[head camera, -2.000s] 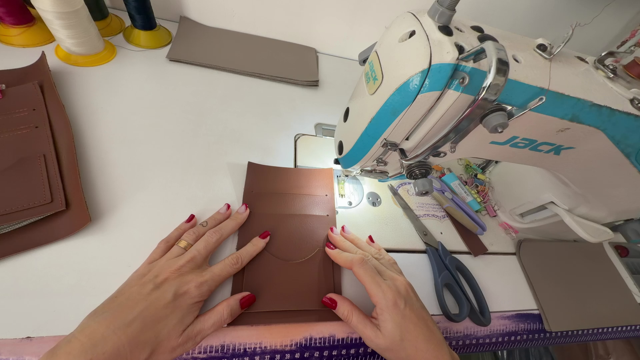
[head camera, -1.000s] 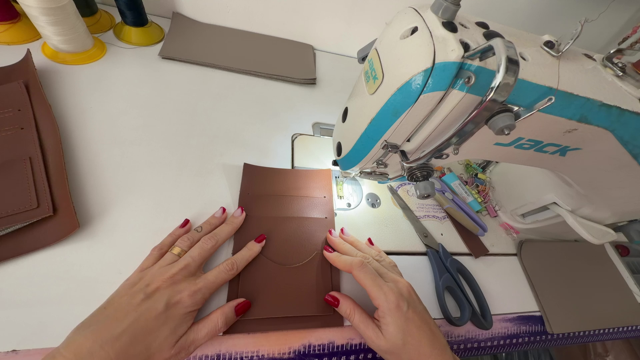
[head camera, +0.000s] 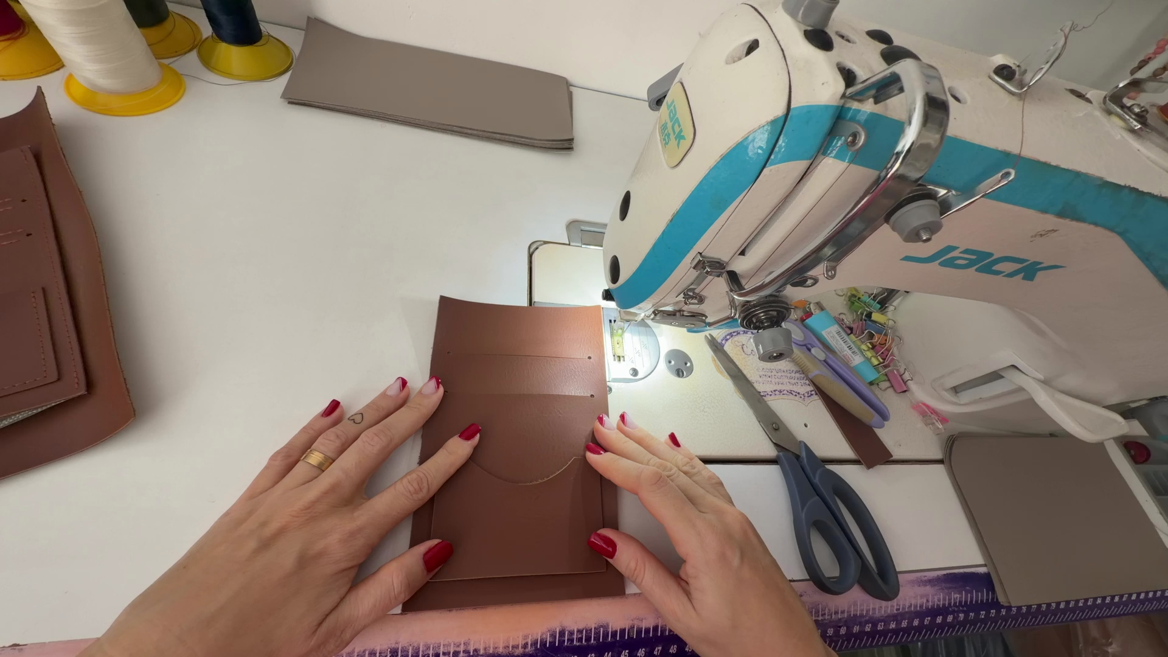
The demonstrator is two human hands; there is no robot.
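A layered brown leather piece [head camera: 520, 438] with pocket slits and a curved pocket edge lies flat on the white table, its upper right edge beside the needle plate of the Jack sewing machine [head camera: 712, 164]. My left hand [head camera: 338, 520] rests with spread fingers on its left side, the thumb low on the leather. On the right edge lie the fingertips and thumb of my right hand [head camera: 693, 547]. Neither hand grips anything. The machine's needle is hard to make out. Scissors [head camera: 812, 493] with dark blue handles lie right of my right hand.
More brown leather pieces [head camera: 64, 365] lie at the left. Grey-brown panels are stacked at the back [head camera: 438, 87] and at the right [head camera: 1049, 511]. Thread cones [head camera: 100, 46] stand back left. A thread snipper [head camera: 839, 374] and coloured clips [head camera: 876, 338] lie under the machine arm. A measuring tape [head camera: 894, 620] edges the table.
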